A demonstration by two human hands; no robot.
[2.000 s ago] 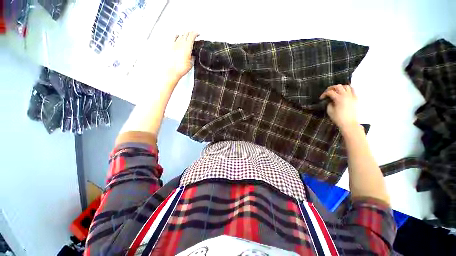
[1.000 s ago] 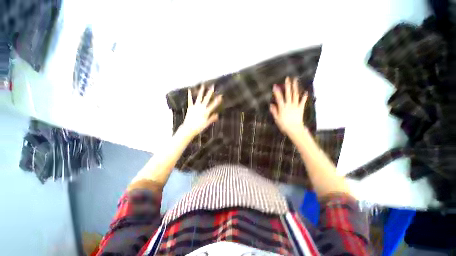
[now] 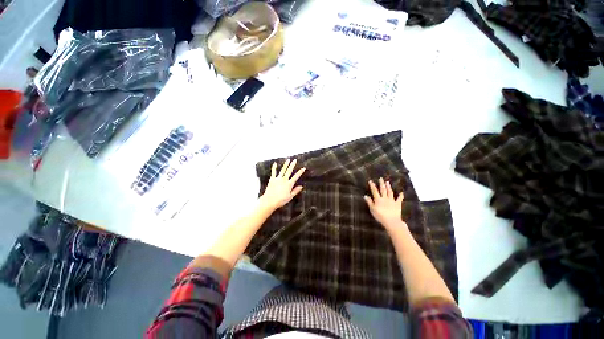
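A dark brown plaid garment (image 3: 344,232) lies spread on the white table in front of me, its top part folded over. A narrow strip of the same plaid (image 3: 288,233) lies across its left side. My left hand (image 3: 283,187) rests flat with fingers spread on the garment's upper left. My right hand (image 3: 385,203) rests flat with fingers spread on its upper right. Neither hand grips the cloth. The garment's lower edge hangs at the table's front edge by my body.
Printed polybags (image 3: 165,162) lie left, bagged garments (image 3: 106,79) upper left. A tan ring (image 3: 245,41) and black phone (image 3: 245,94) are at the back. A brown plaid heap (image 3: 540,192) lies right. More bagged garments (image 3: 63,265) are below the table's left edge.
Since two seconds ago, my hands have let go of the cloth's edges and now lie flat. The upper part is folded down differently. The view has tilted up, showing more of the table's back.
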